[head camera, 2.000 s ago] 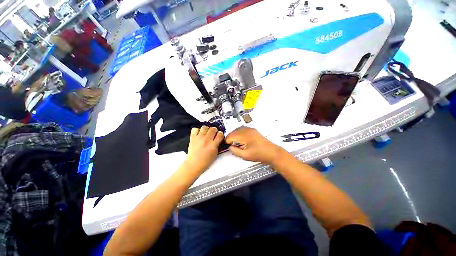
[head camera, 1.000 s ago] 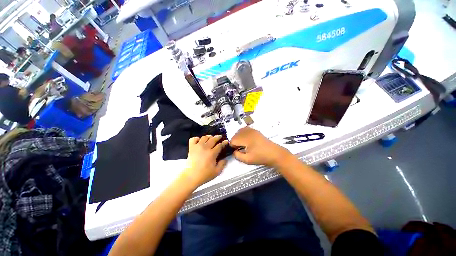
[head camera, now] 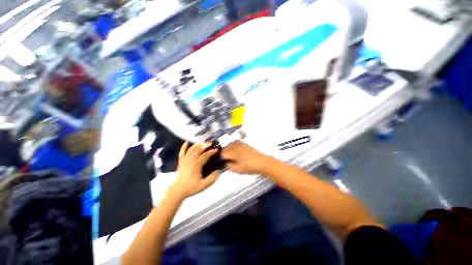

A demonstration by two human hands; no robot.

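The view is blurred. A black fabric piece (head camera: 211, 164) lies bunched between my hands, just in front of the needle area (head camera: 213, 116) of the white sewing machine (head camera: 279, 70). My left hand (head camera: 194, 168) rests on its left part with fingers spread and bent. My right hand (head camera: 243, 158) pinches its right edge, fingertips partly hidden. More black fabric (head camera: 160, 137) lies behind and left of the needle. A flat black cut panel (head camera: 124, 191) lies on the table at the left.
A smartphone (head camera: 309, 103) leans against the machine. Thread snips (head camera: 294, 143) lie near the front table edge (head camera: 217, 211). A control panel (head camera: 371, 83) is at the right. Dark garments (head camera: 46, 217) are piled left of the table.
The whole view has shifted and blurred, with the machine further left in the picture. Both hands remain at the fabric before the needle; the black piece between them looks more bunched.
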